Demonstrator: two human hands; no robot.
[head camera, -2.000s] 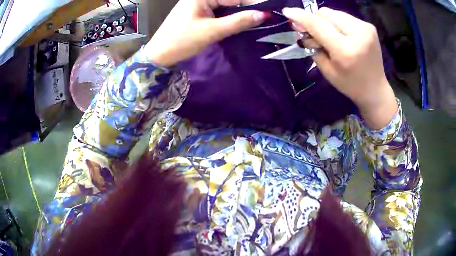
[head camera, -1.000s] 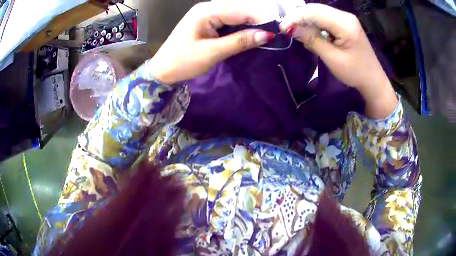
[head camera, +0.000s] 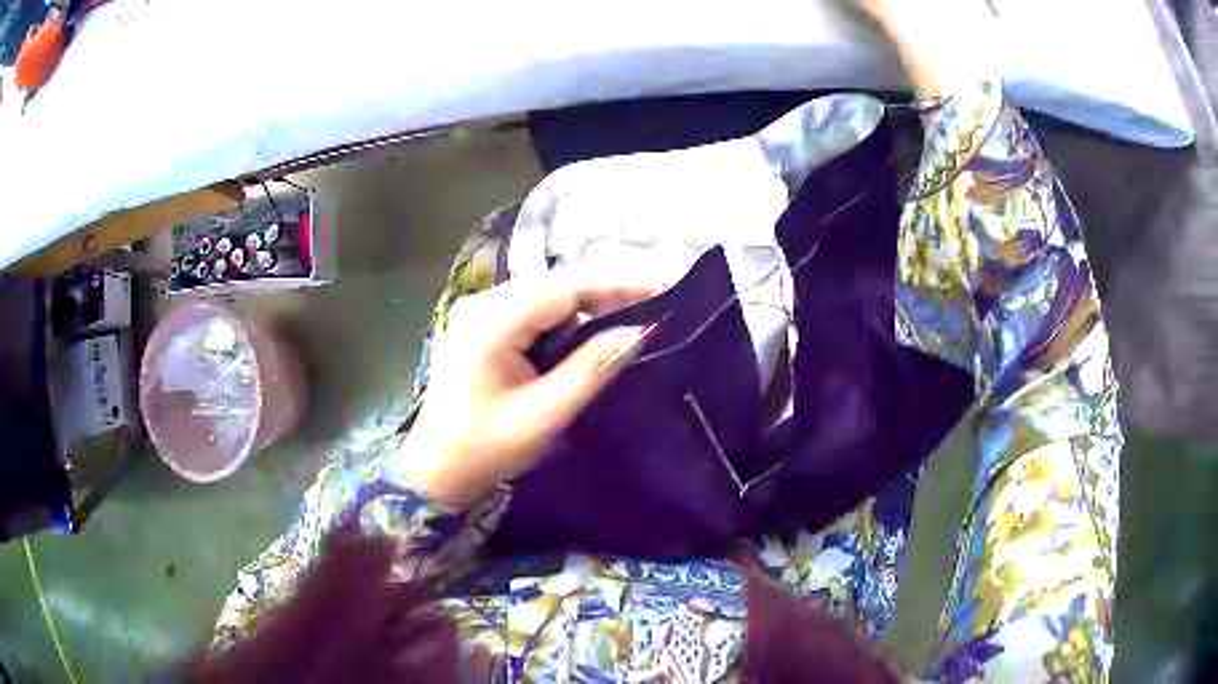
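Note:
The dark purple garment (head camera: 615, 468) lies across the lap, with its opening spread and white lining (head camera: 641, 201) showing inside. A pale angled stitch line (head camera: 717, 448) is on its front. My left hand (head camera: 514, 381) pinches the garment's edge between thumb and fingers. A pale loose thread (head camera: 695, 327) runs from near the left thumb across the opening to the right. My right hand (head camera: 888, 20) is reached out over the white-covered table, mostly cut off by the top edge; its fingers cannot be seen. No scissors or needle can be made out.
The white-covered table edge (head camera: 534, 91) crosses the top. An orange object (head camera: 40, 56) is at the top left. A tray of small spools (head camera: 241, 254) and a translucent pink bin (head camera: 200, 390) stand at the left, above the green-grey floor (head camera: 147, 575).
The view has shifted up, showing the table. My right hand has left the garment and reached up to the table. The garment's opening is spread, showing the lining. My left hand still pinches the cloth.

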